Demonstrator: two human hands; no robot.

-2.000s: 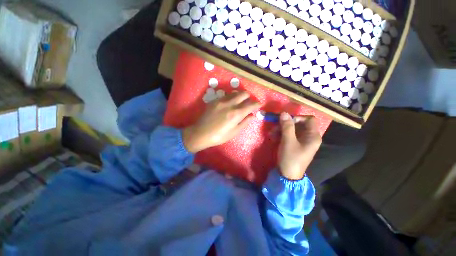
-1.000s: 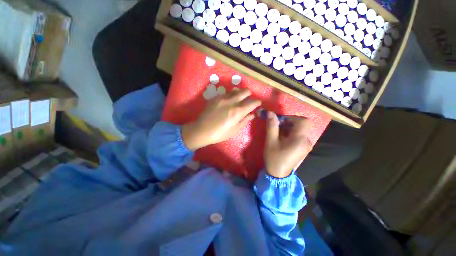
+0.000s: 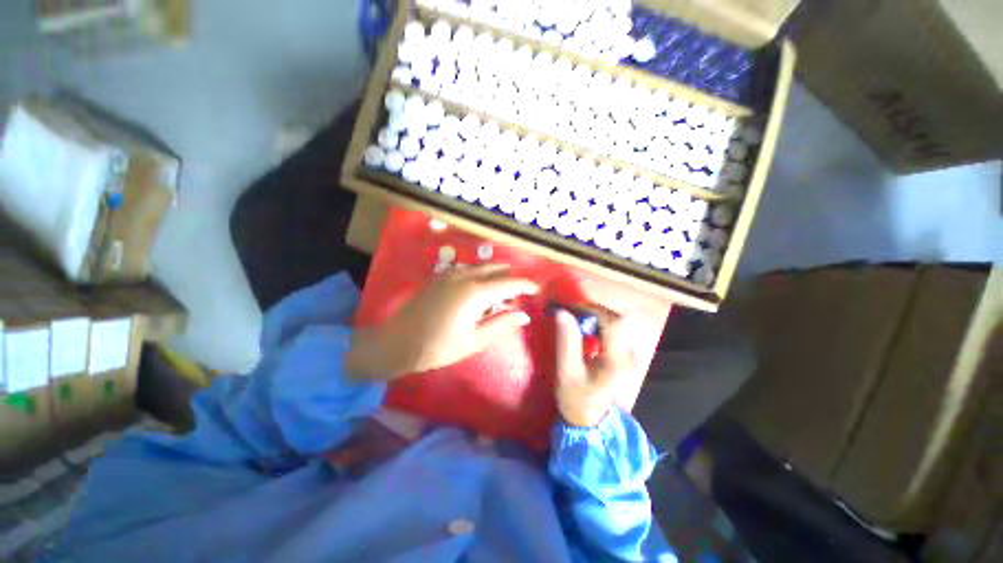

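My right hand holds a dark blue capacitor between thumb and fingers, above the right part of the red mat. My left hand lies over the mat's left part with fingers slightly apart; whether it holds a pad cannot be told, as the view is blurred. A few loose white pads lie on the mat above my left hand. The divided carton stands beyond the mat. It holds rows of capacitors with white pads and, at the far right, capacitors without visible pads.
Brown cartons stand at the right, and another carton is at the upper right. More cartons with white labels are at the left. A dark seat-like shape is behind the mat's left side. The blue smock covers the lap.
The view has shifted, so the carton's far row now shows. My right hand has moved closer to my left hand, with the capacitor still in it. My left hand stays over the mat.
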